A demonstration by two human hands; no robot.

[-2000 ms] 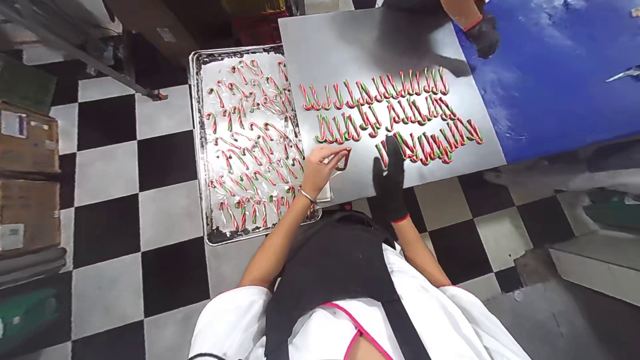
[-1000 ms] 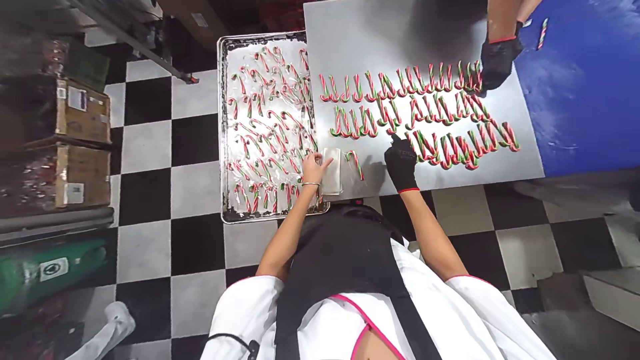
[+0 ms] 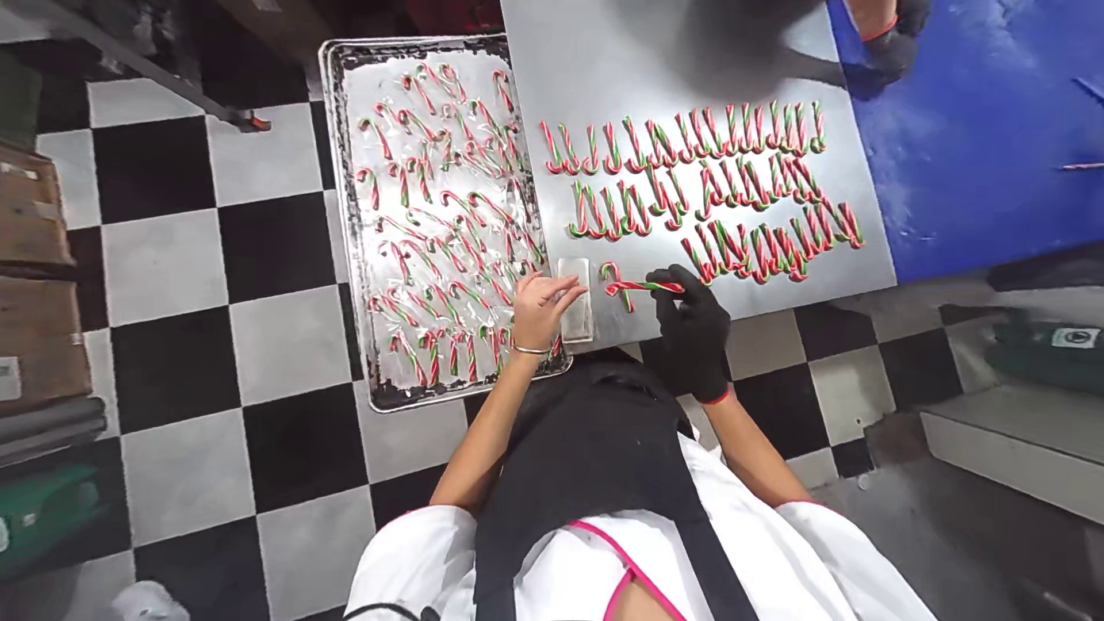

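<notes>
My right hand (image 3: pixel 690 332), in a black glove, holds a red, white and green candy cane (image 3: pixel 645 286) level by its straight end. Beneath its hook, another candy cane (image 3: pixel 628 299) lies on the metal table (image 3: pixel 638 326). My bare left hand (image 3: pixel 543 306) is at the table's left edge, beside a small stack of clear wrappers (image 3: pixel 575 315); its fingertips are close together, and I cannot tell whether they pinch a wrapper. Several unwrapped candy canes (image 3: pixel 742 134) lie in rows on the table. The metal baking tray (image 3: pixel 349 233) on the left bears several candy canes in clear wrapping.
A co-worker's black-gloved hand (image 3: pixel 893 52) is at the top right, by the blue surface (image 3: pixel 975 147). One candy stick (image 3: pixel 1082 166) lies on that surface. Cardboard boxes (image 3: pixel 39 285) stand at the far left above a checkered floor (image 3: pixel 297 354). A pale ledge (image 3: pixel 1018 448) is at the lower right.
My right hand has moved from the lower row toward the wrappers, now with a candy cane in it. The co-worker's hand has drawn back from the top row toward the blue surface.
</notes>
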